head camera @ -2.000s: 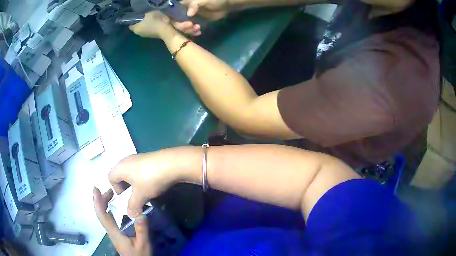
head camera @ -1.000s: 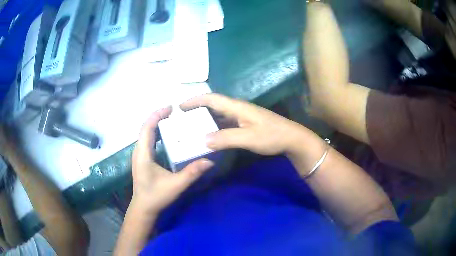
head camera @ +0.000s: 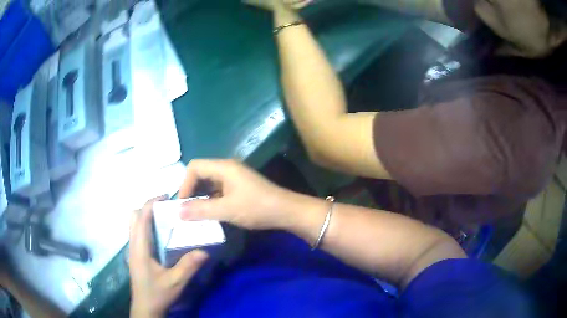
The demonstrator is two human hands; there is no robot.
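A retail carton is held end-up at the table's front edge, its white end facing me. My left hand grips its sides, thumb on the near side and fingers on the far-left side. My right hand has its fingers and thumb at the white end, on the flap area; whether it pinches a flap is not clear. The carton's lower part is hidden. A dark handheld fan lies on the white sheet at the left.
Retail cartons with fan pictures lean in a row at the upper left, with a blue bin behind. A person in a brown sleeve reaches over the green table at the right. Another person's blurred arm is at the lower left.
The view has swung about. Since one second ago, the right hand's fingers have moved over the carton's white end, which now looks raised at one edge. The left hand keeps its hold.
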